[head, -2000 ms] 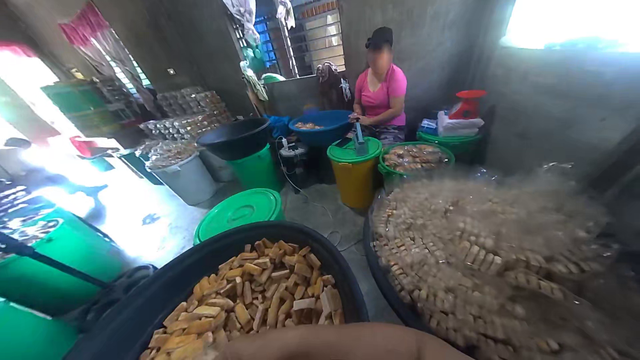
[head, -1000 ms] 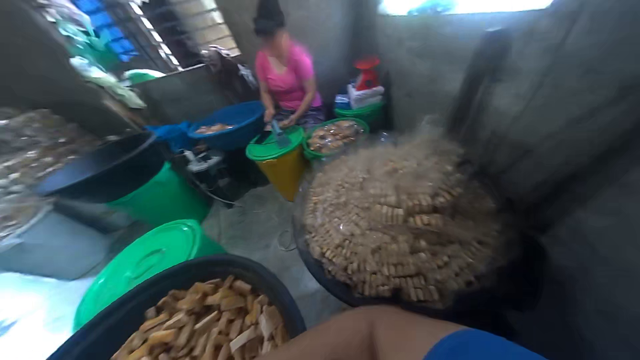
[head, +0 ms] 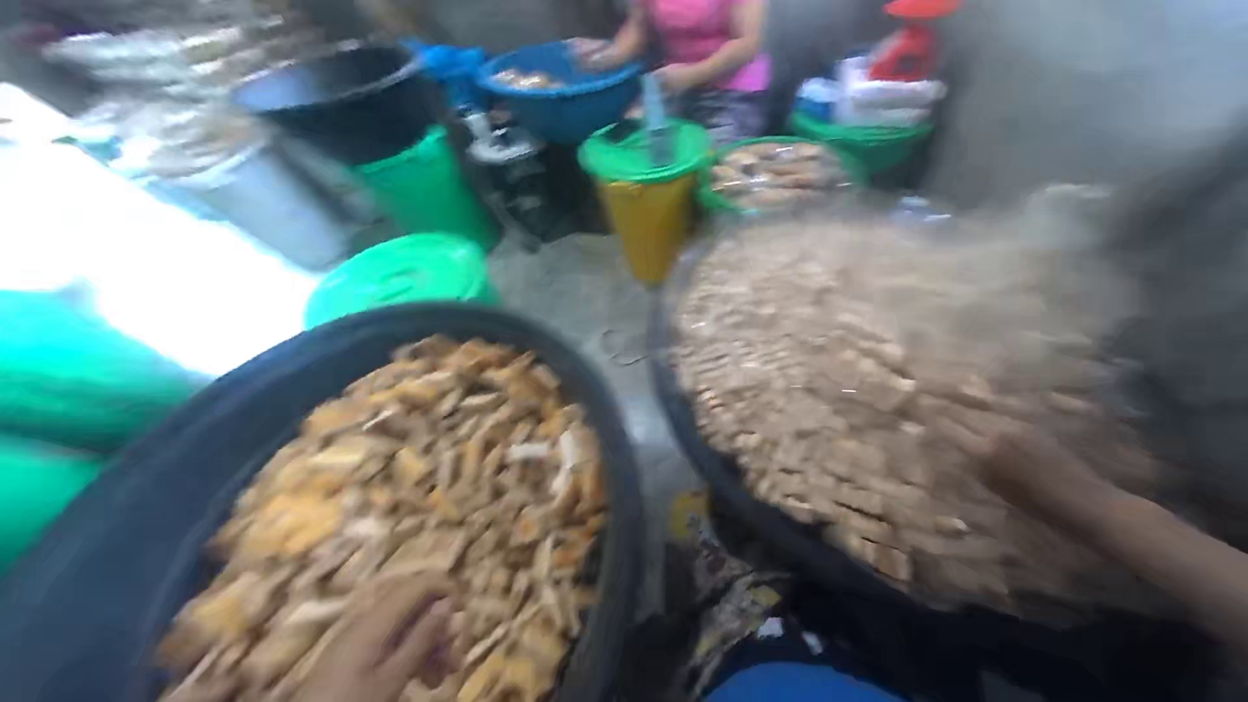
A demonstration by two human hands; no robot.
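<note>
My left hand (head: 385,634) reaches down onto a heap of golden-brown biscuit-like sticks (head: 468,439) in a large black basin (head: 624,487) at lower left. Its fingers look curled, but blur hides whether they hold a piece. My right hand (head: 990,448) lies at the right side of a second black basin (head: 697,453), on a mound of packs in clear plastic (head: 809,390), with similar pieces showing through. Blur hides its fingers and whether they grip a pack.
Another person in a pink top (head: 702,39) sits behind a blue basin (head: 575,93). Between us stand a yellow bucket with a green lid (head: 648,156), a green tub of packs (head: 780,171) and a green lid (head: 405,273). A red scale (head: 907,49) is at upper right.
Both my hands now show, one over each black basin; earlier only a forearm crossed the bottom edge. The other person's one hand has moved to the blue basin's rim. The view has turned and tilted down.
</note>
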